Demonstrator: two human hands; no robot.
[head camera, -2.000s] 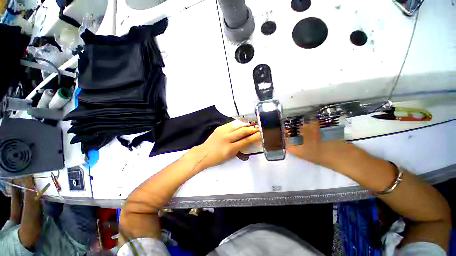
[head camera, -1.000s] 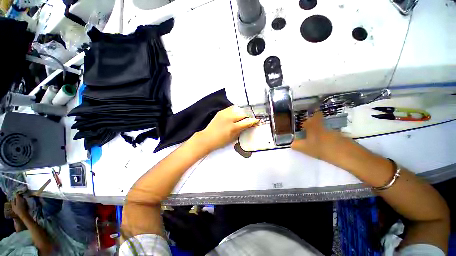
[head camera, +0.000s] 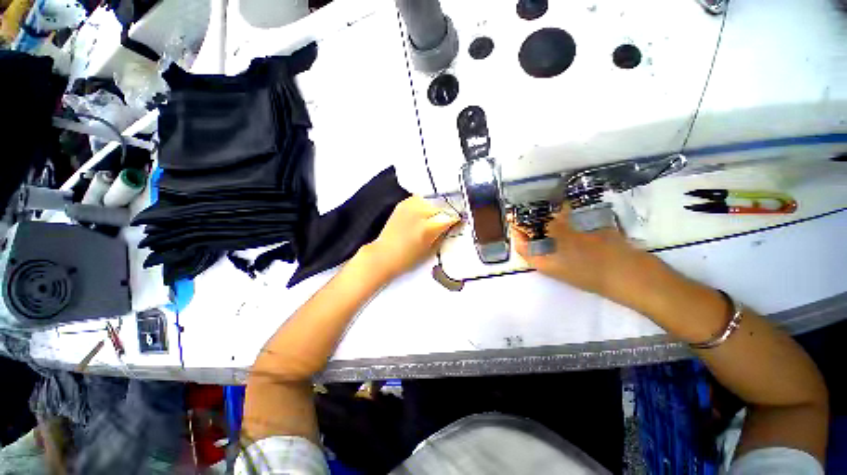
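My left hand (head camera: 413, 232) lies left of the needle area, fingers together at the right end of a black cut piece (head camera: 348, 223). The piece runs left towards the stack of cut pieces (head camera: 228, 167). My right hand (head camera: 571, 250) is right of the shiny take-up lever cover (head camera: 485, 209), its fingertips hidden behind the cover and the thread tension assembly (head camera: 534, 223). What it touches cannot be seen. The needle and presser foot are mostly hidden.
The white sewing machine head (head camera: 594, 102) fills the upper right. Yellow-green and red thread snips (head camera: 743, 201) lie right of the needle. Thread cones (head camera: 123, 187), a grey motor housing (head camera: 70, 274) and a switch box (head camera: 151, 331) are at the left. Blue crates (head camera: 664, 417) are below.
The view has shifted slightly. My left hand has stayed by the needle with the black piece. My right hand has moved a little around the tension assembly. The neighbouring person's hands have left clear view.
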